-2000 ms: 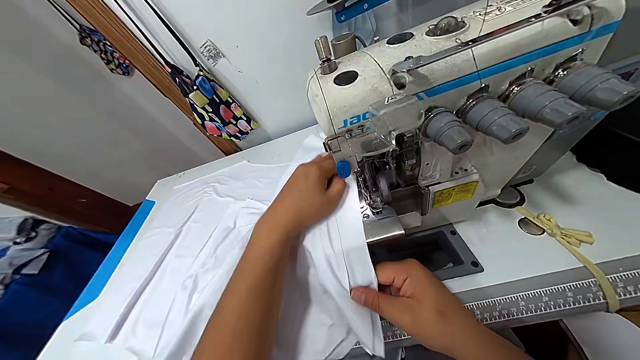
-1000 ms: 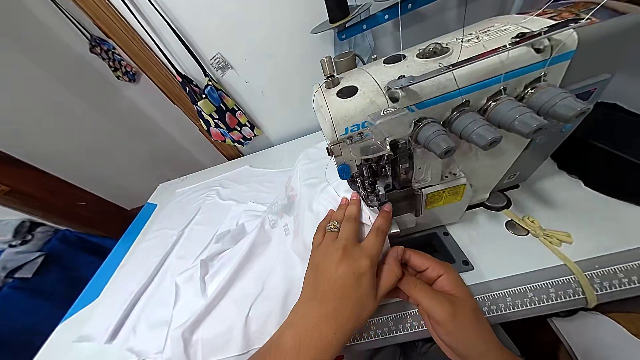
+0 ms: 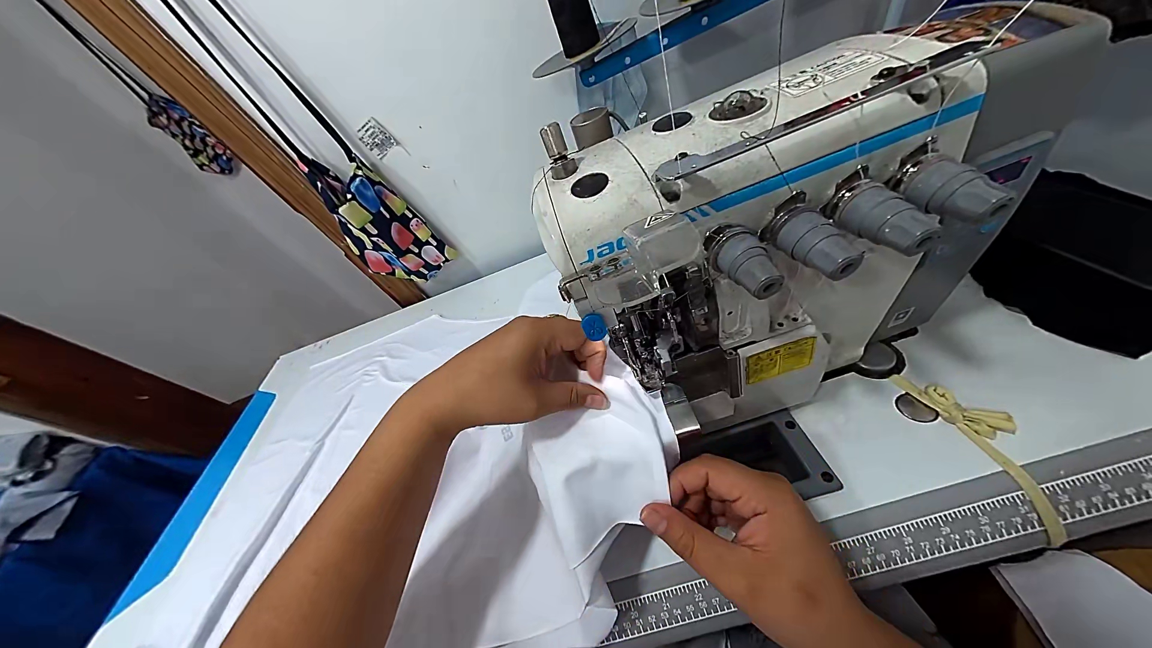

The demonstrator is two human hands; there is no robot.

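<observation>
White fabric (image 3: 486,504) spreads over the left of the table, and one edge of it lies at the needle and presser-foot area of a Jack overlock sewing machine (image 3: 765,180). Just left of the presser foot, my left hand (image 3: 522,373) pinches the fabric between thumb and fingers. Nearer the table's front edge, my right hand (image 3: 751,540) pinches the same fabric's edge between thumb and forefinger. The fabric under the foot is partly hidden by machine parts.
A ruler tape (image 3: 954,526) runs along the front edge, with a yellow tied strip (image 3: 967,418) around it. Black cloth (image 3: 1071,261) lies at the right behind the machine. Patterned pouches (image 3: 387,225) hang by the wall. Blue cloth (image 3: 90,522) is at the lower left.
My left hand, spread flat on the fabric a second ago, has moved left and now pinches it. My hands, close together then, are apart now.
</observation>
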